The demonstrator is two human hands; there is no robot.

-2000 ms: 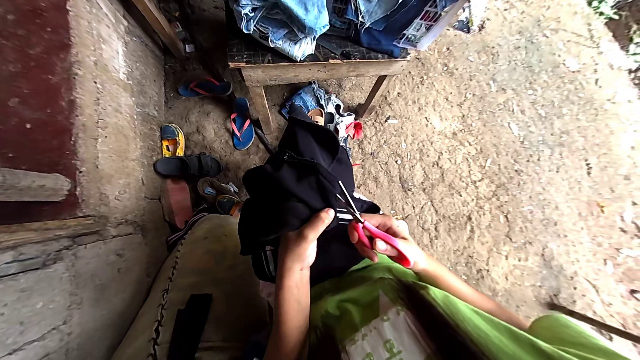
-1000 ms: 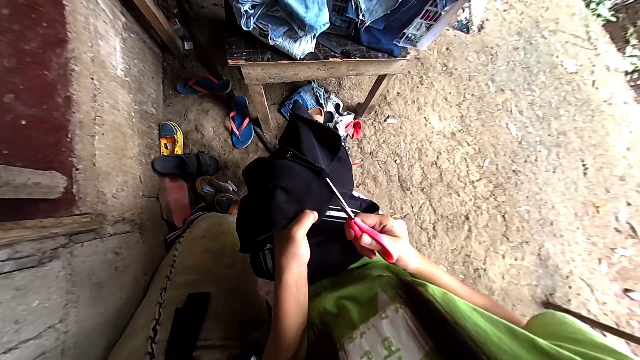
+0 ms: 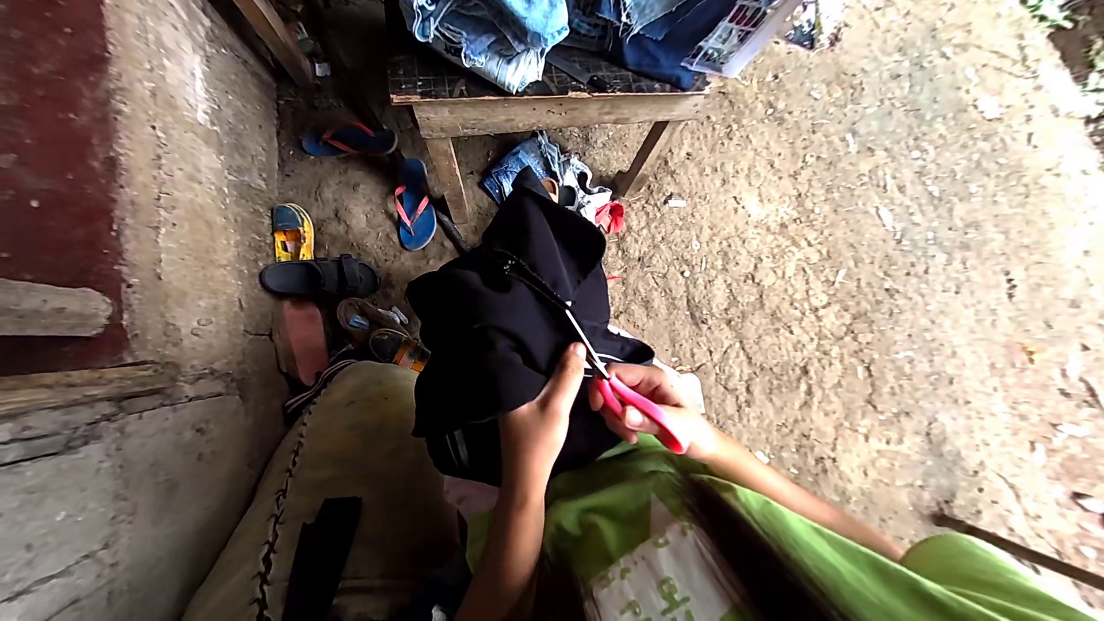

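Note:
Black cloth point(image 3: 483, 336), seemingly a garment, lies bunched over my lap. My left hand point(image 3: 539, 414) grips its near part, thumb on top and fingers hidden beneath the folds. Close by on the right, my right hand point(image 3: 647, 405) holds scissors point(image 3: 642, 410) with pink-red handles. Their metal blades point up and to the left across the cloth, close together, the tips near a dark seam or trim. White lines show on the cloth beside the blades.
Ahead stands a low wooden table point(image 3: 561, 112) with denim pieces point(image 3: 492, 30) and a plastic basket point(image 3: 742, 34). Flip-flops point(image 3: 414, 207) and other footwear lie on the dirt ground at left, beside a concrete wall point(image 3: 181, 155). A stuffed sack point(image 3: 362, 448) with a black strip point(image 3: 323, 552) sits at my left.
The scissors' blades, spread apart two seconds ago, are now close together. My left hand stays on the black cloth.

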